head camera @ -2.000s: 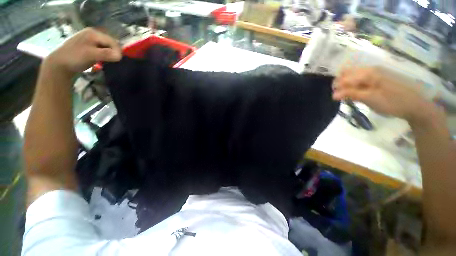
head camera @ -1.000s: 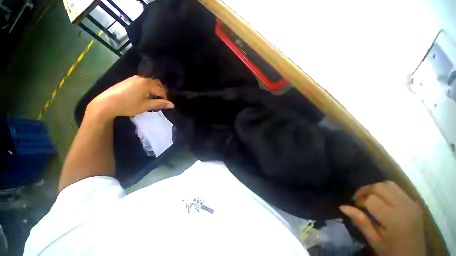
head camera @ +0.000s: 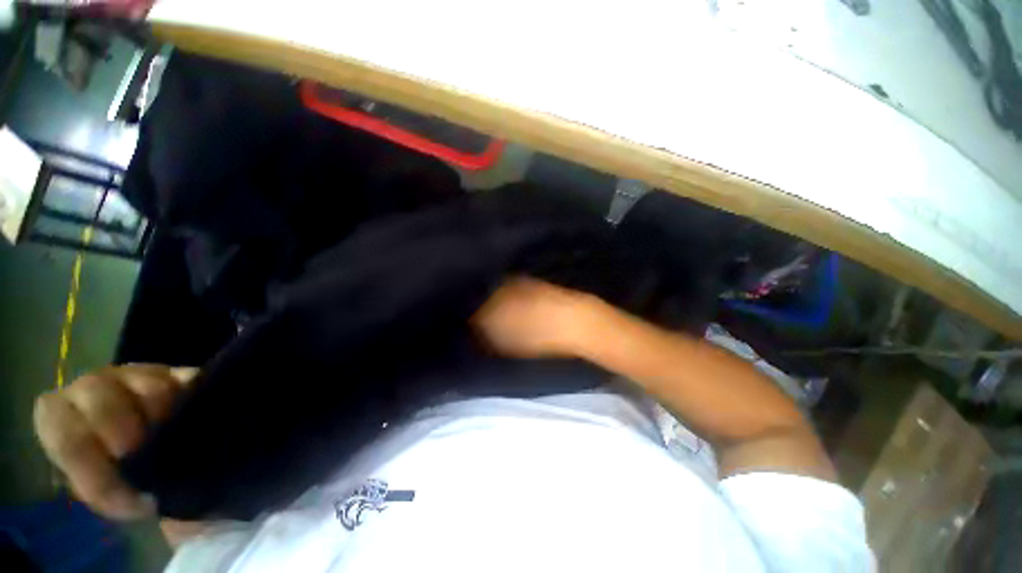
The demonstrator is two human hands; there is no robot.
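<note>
A large black garment piece (head camera: 336,302) lies bunched over my lap, below the table edge. My left hand (head camera: 107,431) grips its end at the far left, held up beside my body. My right hand (head camera: 532,319) lies on the middle of the cloth, blurred; its fingertips are hidden in the dark folds, so its grip cannot be told.
The white table (head camera: 538,67) with a wood-coloured edge crosses the top. Under it are a red rim (head camera: 415,137) and a blue container (head camera: 813,293). A cardboard box (head camera: 925,476) stands lower right. Dark looped handles (head camera: 986,67) lie top right.
My left hand has moved down and left with the cloth end. My right hand has moved from the lower right to the middle of the garment. The view has turned.
</note>
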